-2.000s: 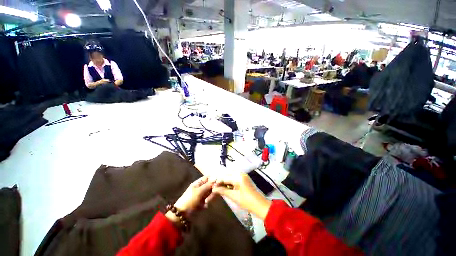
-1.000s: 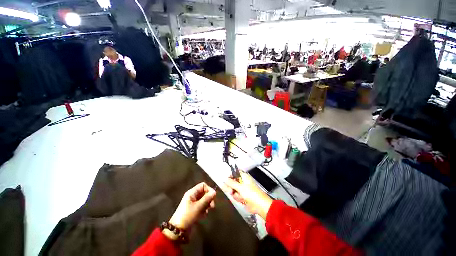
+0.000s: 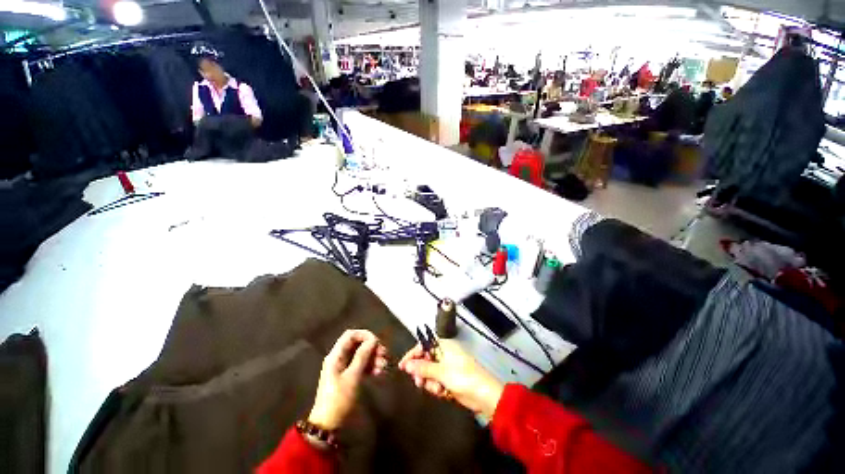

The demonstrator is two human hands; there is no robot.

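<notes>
The brown garment [image 3: 250, 343] lies spread on the white table in front of me. My left hand [image 3: 350, 367] is raised over it with thumb and fingertips pinched together; something tiny and dark may be between them, too small to tell. My right hand [image 3: 448, 370] is just to the right, with small dark thread snips [image 3: 427, 339] in it, blades pointing up past the fingers. The fingertips of both hands are close but apart. No thread can be made out between them. A brown thread cone [image 3: 447, 318] stands just beyond my right hand.
A phone [image 3: 488, 314] lies under cables right of the cone. Red [image 3: 500, 262] and green [image 3: 548, 272] spools stand behind it. Black hangers [image 3: 352, 243] lie tangled mid-table. Dark and striped garments [image 3: 732, 361] are heaped at right. A person [image 3: 224, 104] handles dark cloth at the far end.
The hands were together, then parted, and are now near each other again. The snips stay in my right hand. The brown cone now shows beyond that hand.
</notes>
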